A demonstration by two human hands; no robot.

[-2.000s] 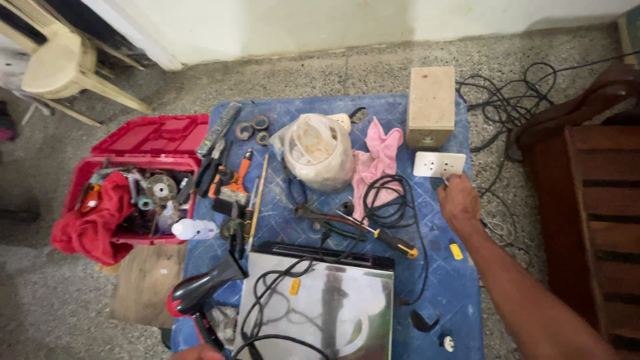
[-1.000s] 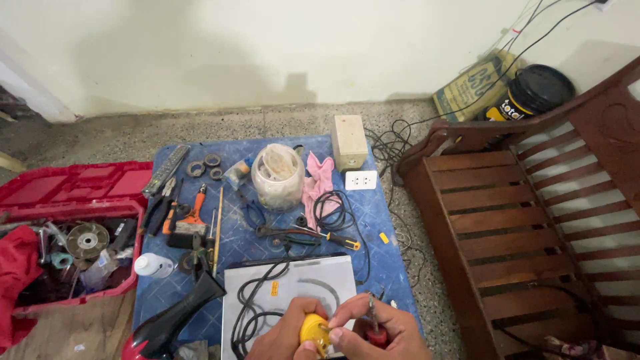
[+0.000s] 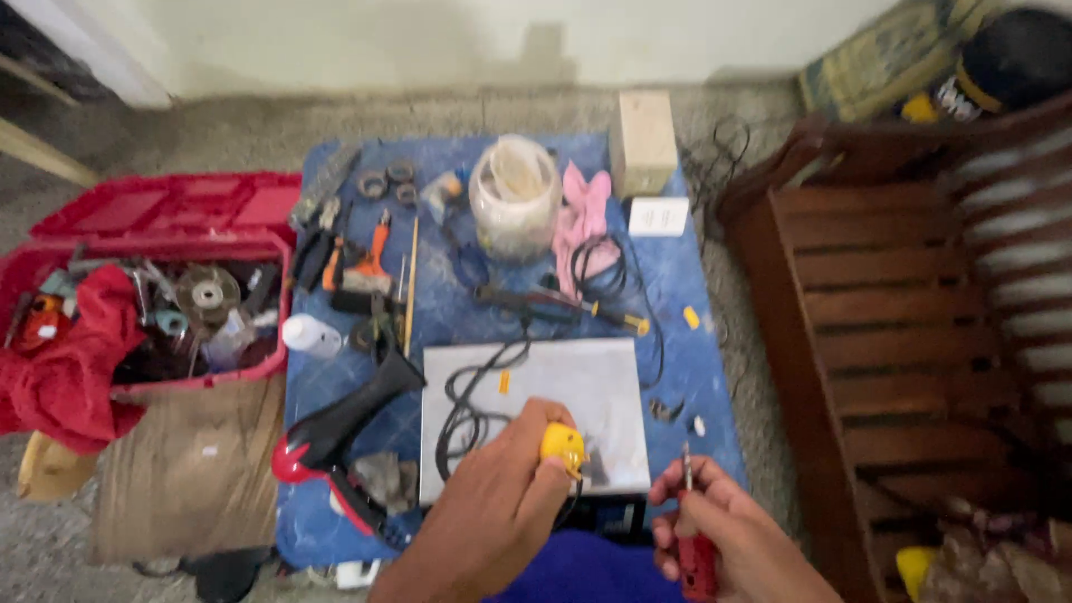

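Note:
Between its thumb and fingers my left hand [image 3: 502,494] grips a small yellow plastic part [image 3: 563,449], perhaps a plug, above a flat silver metal panel [image 3: 536,368]. A black cable [image 3: 456,402] lies looped on that panel. My right hand [image 3: 720,536], at the lower right, holds a red-handled screwdriver [image 3: 697,553] with its shaft pointing away from me. A white outlet plate [image 3: 659,217] lies near the far right corner of the blue table [image 3: 687,360]. Left of the panel rests a black and red hair dryer [image 3: 352,419].
A red toolbox [image 3: 289,335] stands left of the table, a wooden bench [image 3: 837,360] right of it. On the table are a plastic jar [image 3: 515,201], a pink cloth [image 3: 584,205], a wooden block [image 3: 643,142], tape rolls [image 3: 373,184], orange-handled tools [image 3: 379,243] and a white bottle [image 3: 311,336].
Two seconds ago my right hand was at the outlet plate; now it holds the screwdriver near me. Since one second ago my hands have moved apart, each keeping its item.

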